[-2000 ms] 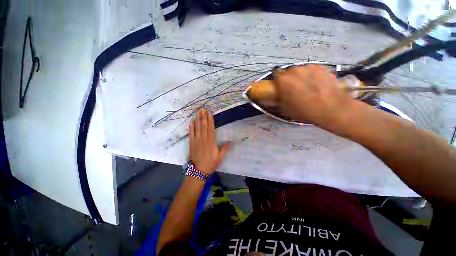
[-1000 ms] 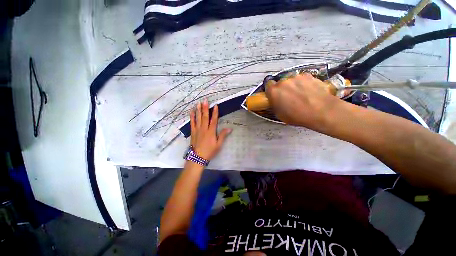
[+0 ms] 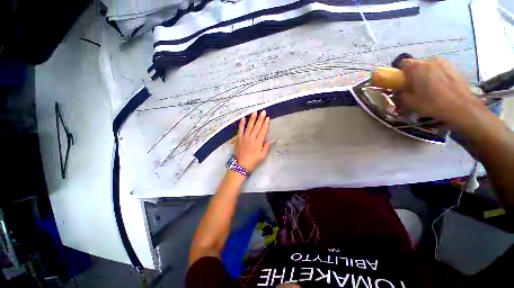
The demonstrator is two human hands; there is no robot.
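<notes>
A curved navy waistband strip (image 3: 293, 107) with a white upper edge lies along the drawn guide lines (image 3: 225, 93). My left hand (image 3: 252, 139) lies flat with its fingers on the strip, right of the strip's left end. My right hand (image 3: 434, 90) grips the yellow-tan handle of the steam iron (image 3: 389, 107). The iron's pointed tip covers the strip's right part. Small pale marks show on the strip left of the tip. What lies under the iron is hidden.
Layered white-and-navy bands (image 3: 225, 34) lie at the table's far side, beside a grey-white fabric heap (image 3: 141, 14). A finished navy band (image 3: 119, 208) curves along the left edge. A black hanger (image 3: 63, 140) lies on the left table (image 3: 84, 214). A hose (image 3: 499, 81) runs off right.
The iron and my right hand have moved right along the strip, uncovering its middle. My left hand stays on the strip, now a little right of its left end. The camera view has shifted.
</notes>
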